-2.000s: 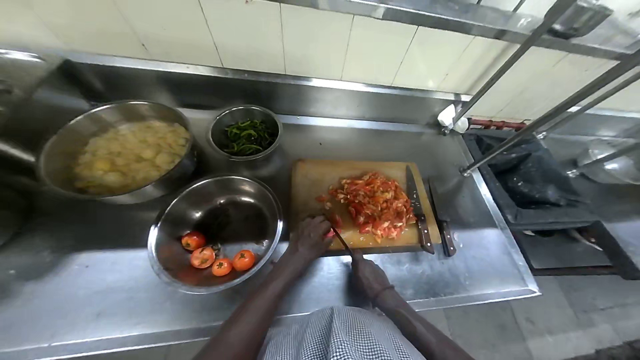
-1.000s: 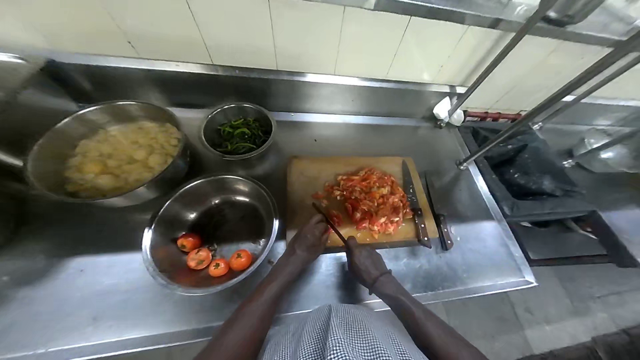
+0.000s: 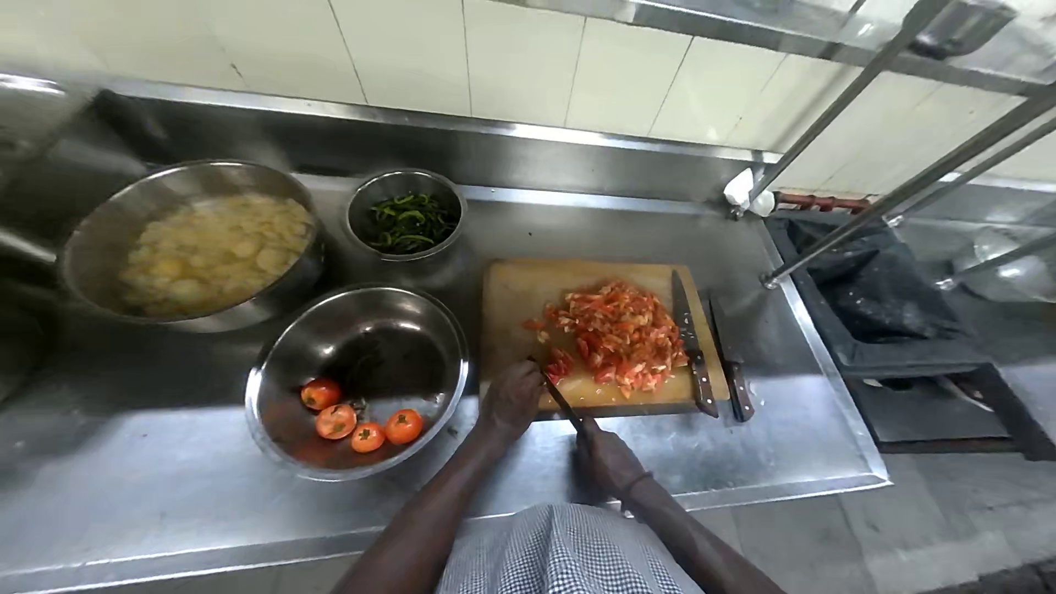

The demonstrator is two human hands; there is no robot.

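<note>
My right hand (image 3: 606, 455) is closed around the handle of a kitchen knife (image 3: 563, 399), its blade over the front left of the wooden cutting board (image 3: 516, 289). Beside the blade, my left hand (image 3: 513, 398) rests at the board's left front with its fingers bent; what lies under the fingertips is hidden. Just right of them are small red tomato pieces (image 3: 559, 365). A heap of chopped tomato (image 3: 623, 330) covers the board's middle. One wood-handled knife (image 3: 691, 346) lies on the board's right side, and another (image 3: 729, 363) lies along its right edge.
A steel bowl (image 3: 280, 437) with several whole tomatoes (image 3: 337, 421) stands left of the board. Behind it are a small bowl (image 3: 455, 235) of green chillies (image 3: 412, 223) and a large pan (image 3: 82, 285) of peeled potatoes in water. Metal posts (image 3: 841, 107) rise at the right.
The knife in my right hand is tilted a little differently over the board's left front. My left hand stays by the blade. The tomato heap and the two lying knives have not plainly changed.
</note>
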